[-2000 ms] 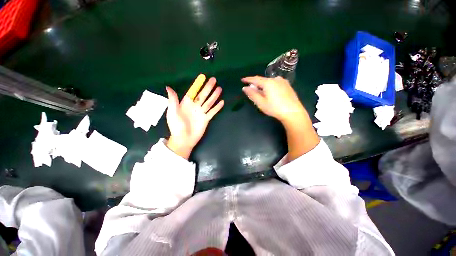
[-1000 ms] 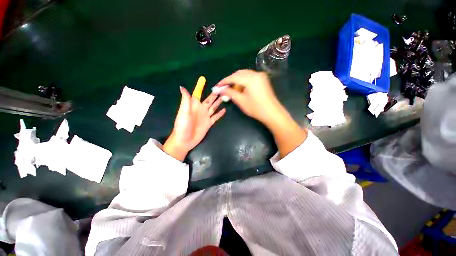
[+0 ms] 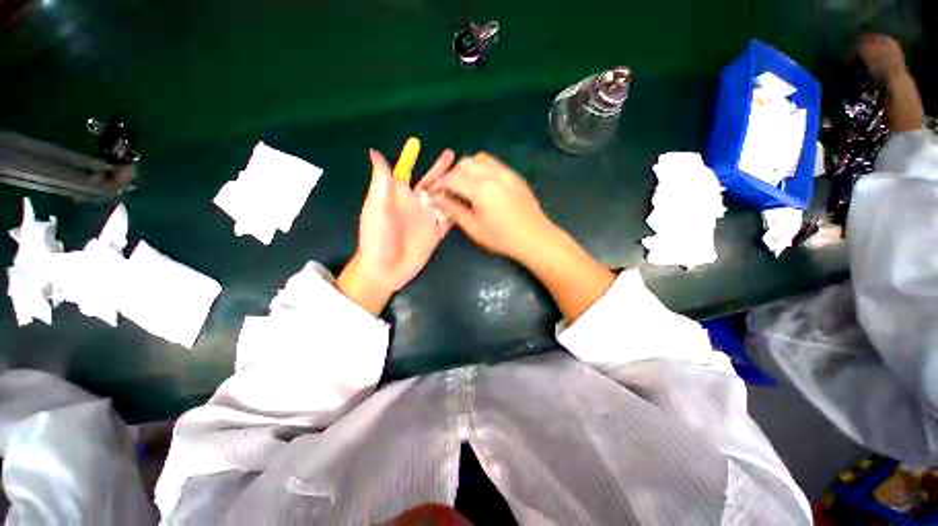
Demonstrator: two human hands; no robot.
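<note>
My left hand (image 3: 393, 231) is palm up, with a yellow finger cot (image 3: 407, 160) on one finger and its fingers spread. My right hand (image 3: 499, 209) bends over the left hand's fingers and touches them. A small white piece (image 3: 436, 213) shows between my right fingertips and my left hand; its exact shape is blurred and partly covered. A dark glossy part (image 3: 472, 43) lies on the green bench beyond my hands. A clear cone-shaped bottle (image 3: 586, 116) stands upright beyond my right hand.
White wipes lie left (image 3: 269, 192), far left (image 3: 170, 296) and right (image 3: 684, 211). A blue bin (image 3: 729, 134) holds more wipes. Dark parts (image 3: 856, 144) are heaped beyond it, near another person's hand (image 3: 882, 57). A metal rail (image 3: 51, 164) lies at left.
My right hand has moved left onto my left hand's fingers, with the white piece between them. Another person's hand has come in over the heap at the right. The view has shifted.
</note>
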